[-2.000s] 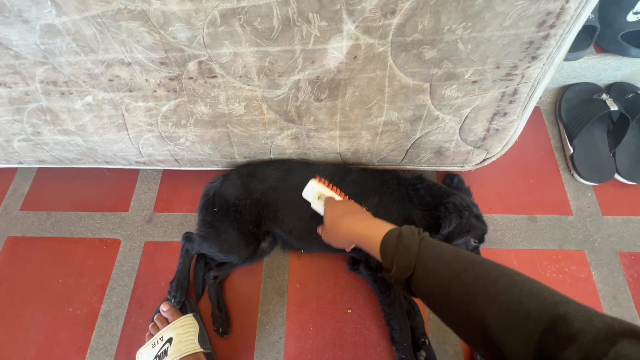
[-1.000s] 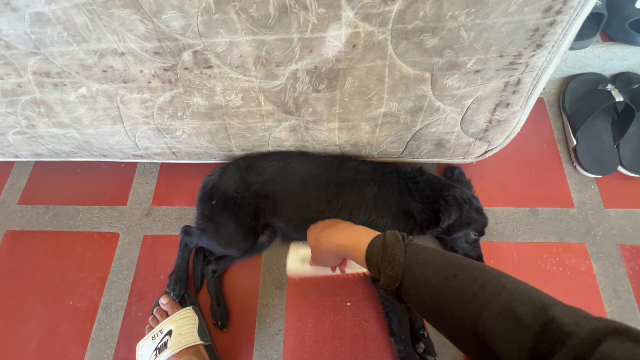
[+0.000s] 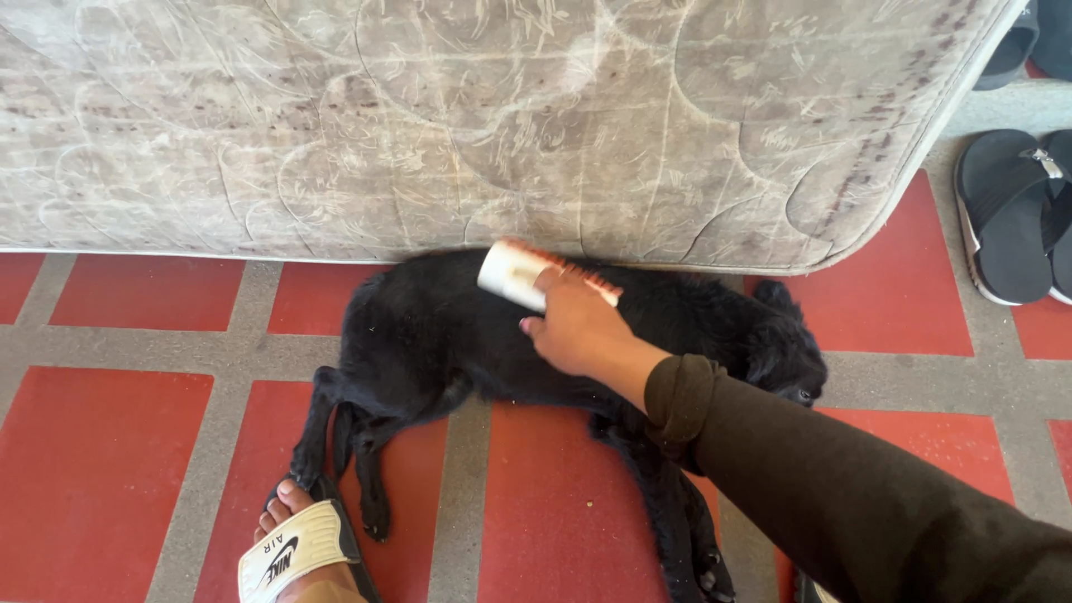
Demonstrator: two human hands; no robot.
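A black dog [image 3: 435, 335] lies on its side on the floor, head to the right and legs toward me. My right hand [image 3: 578, 327], reaching in from the lower right in a dark rolled sleeve, is closed around a white brush [image 3: 512, 275] with orange-red bristles. The brush is over the dog's back and side, slightly blurred; whether its bristles touch the fur I cannot tell. My left hand is out of the picture.
A stained quilted mattress [image 3: 502, 126] stands on edge behind the dog. Black sandals [image 3: 1009, 218] lie at the right. My foot in a Nike slide [image 3: 293, 544] is beside the dog's hind paws on the red-tiled floor [image 3: 100, 469].
A second ago my right hand and the brush were low, by the dog's belly; now they are up over its back. The dog lies in the same pose.
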